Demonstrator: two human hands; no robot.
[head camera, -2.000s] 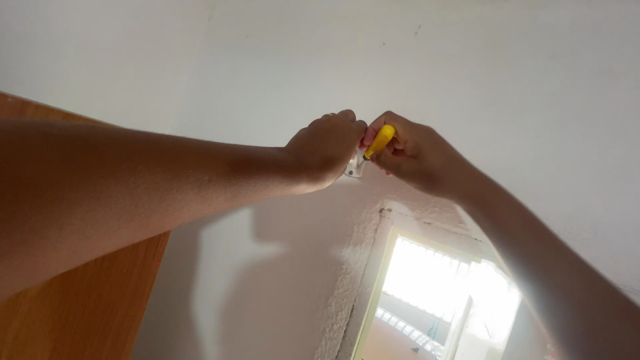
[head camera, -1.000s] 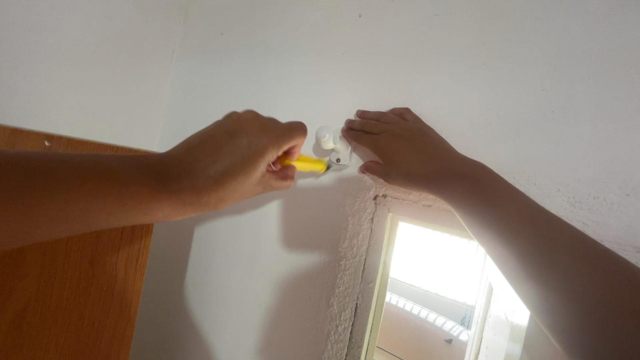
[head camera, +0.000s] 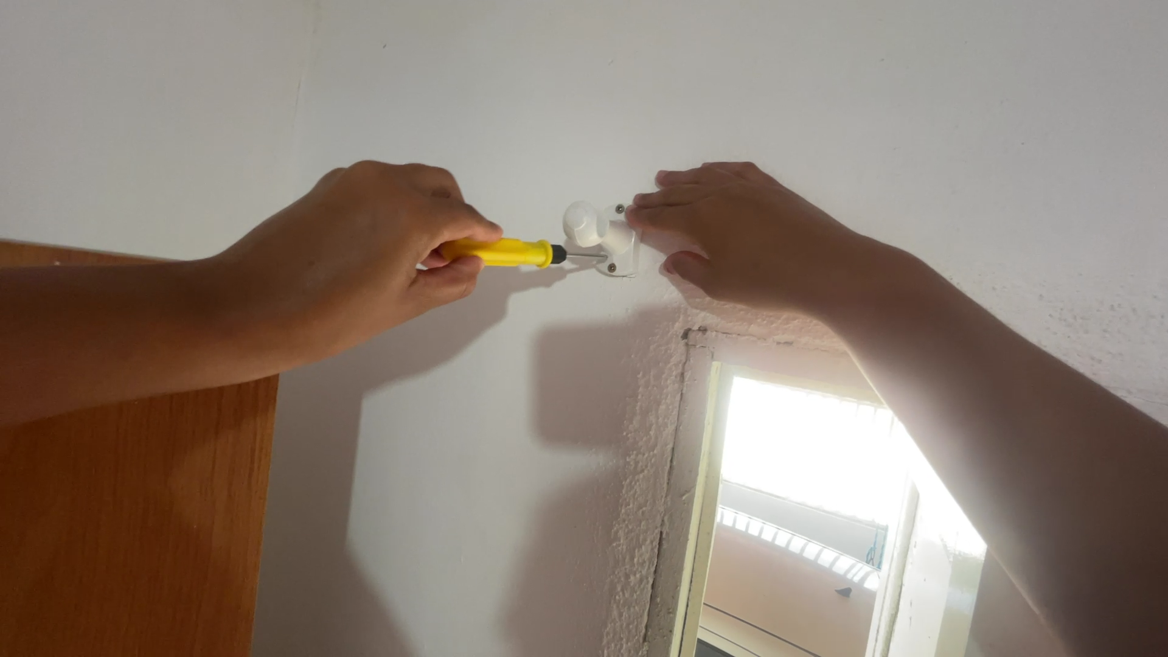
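Note:
My left hand (head camera: 374, 246) grips the yellow handle of a screwdriver (head camera: 506, 253), its thin metal shaft pointing right. The tip reaches the lower part of a small white wall bracket (head camera: 620, 245), close to a screw; exact contact cannot be told. The bracket has a rounded white knob (head camera: 584, 224) on an arm, and screws show in its base at top and bottom. My right hand (head camera: 730, 228) lies flat against the wall just right of the bracket, fingertips at or beside its base, holding nothing visible.
Below the bracket and to the right is a window (head camera: 707, 474) with a pale frame and rough plaster along its edge. A brown wooden panel (head camera: 137, 511) stands at lower left. White wall (head camera: 456, 82) surrounds the bracket.
The yellow screwdriver was at my right hand two seconds ago; it is now in my left. My right hand has come to rest on the wall beside the bracket, whose knob now shows.

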